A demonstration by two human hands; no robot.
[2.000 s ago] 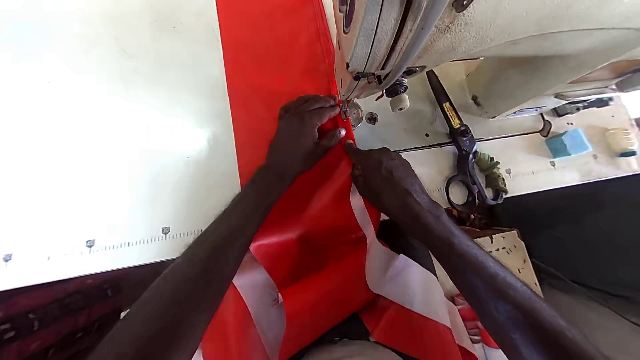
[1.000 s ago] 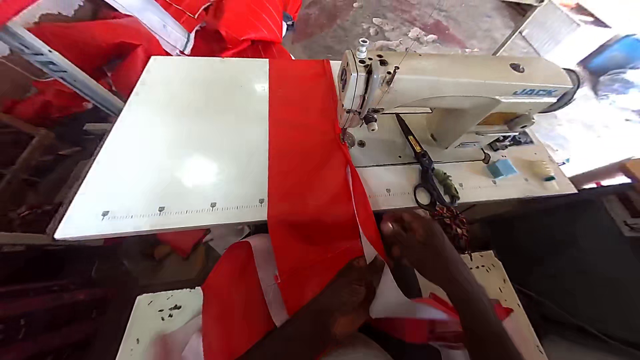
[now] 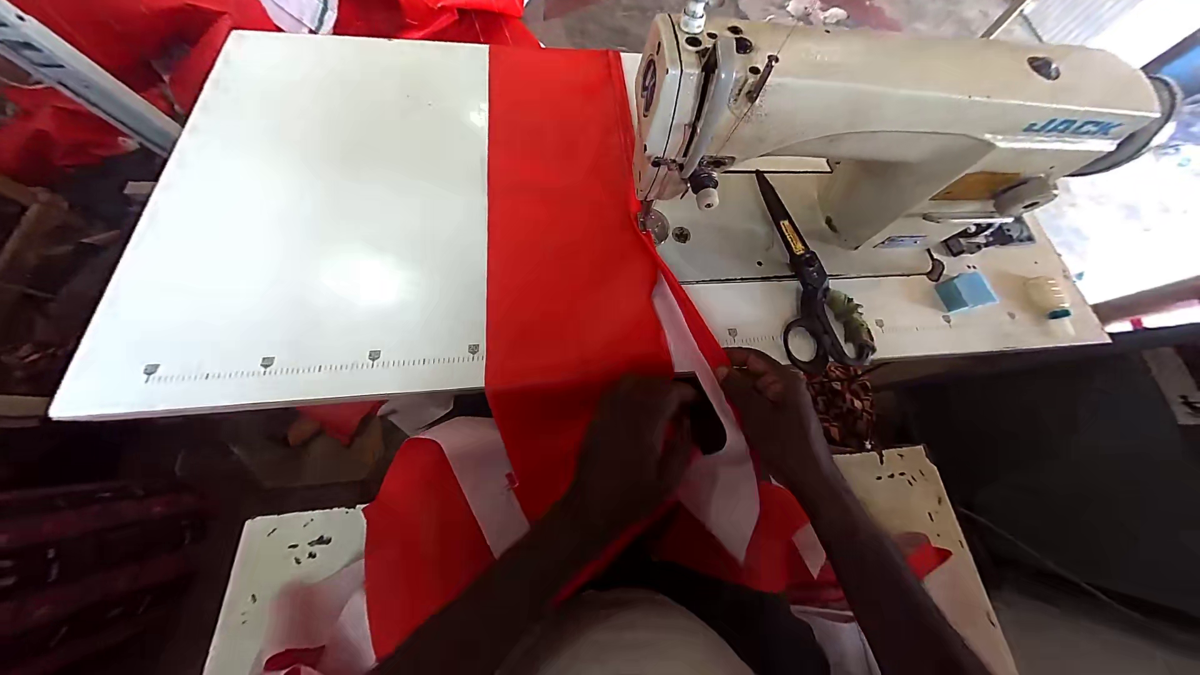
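Red fabric with white strips (image 3: 572, 244) runs over the sewing table's front edge, its right edge lying under the needle area of a Jack sewing machine (image 3: 844, 103). My left hand (image 3: 637, 441) is on the fabric just below the table edge, its fingers curled and partly in shadow. To its right, my right hand (image 3: 769, 403) pinches the folded red and white edge between thumb and fingers. Black-handled scissors (image 3: 808, 272) lie on the table right of the needle, with a green bundle of cloth at their handles.
The white sewing table (image 3: 281, 216) extends left. At its right are a light-blue block (image 3: 966, 292) and a small bobbin-like item (image 3: 1047, 296). A pale board (image 3: 909, 487) with dark specks is below the table. More red fabric (image 3: 431, 19) lies behind the table.
Both hands have moved from beside the needle down to the table's front edge. The view has tilted up and widened since the first frame.
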